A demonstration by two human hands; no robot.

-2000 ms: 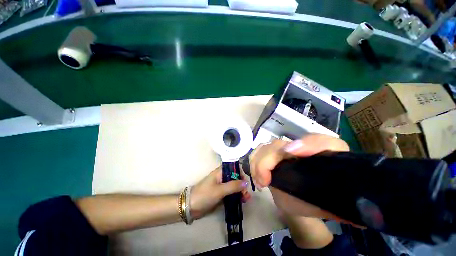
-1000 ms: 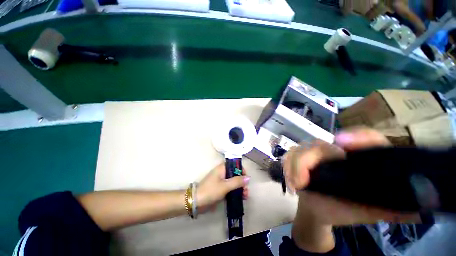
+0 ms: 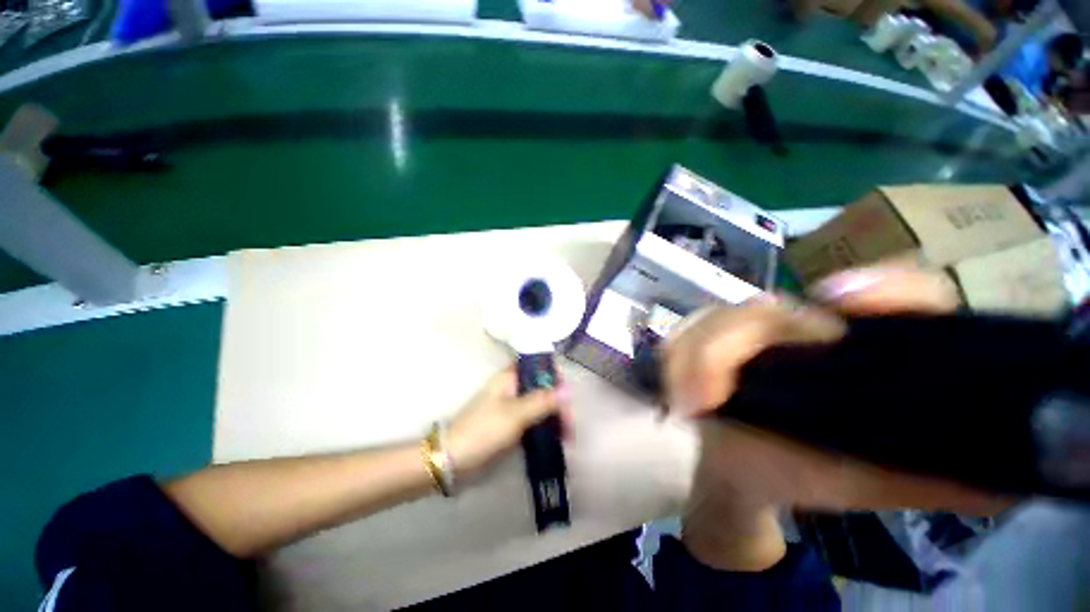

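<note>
A part-assembled hair dryer lies on the beige mat, its white round barrel up and its black handle pointing toward me. My left hand holds the handle. My right hand, blurred, grips the thick black electric screwdriver to the right of the dryer, apart from it. The driver's front end is at the near tray of the screw box; its tip is too blurred to tell if it touches a screw.
Waiting dryers lie on the green belt, one at the back right and one partly behind the left frame post. A brown carton stands right of the screw box. White foam trays and a person's arm are across the belt.
The driver has moved from beside the dryer handle rightward to the screw box. My left hand still holds the dryer. The belt dryers have shifted left in view.
</note>
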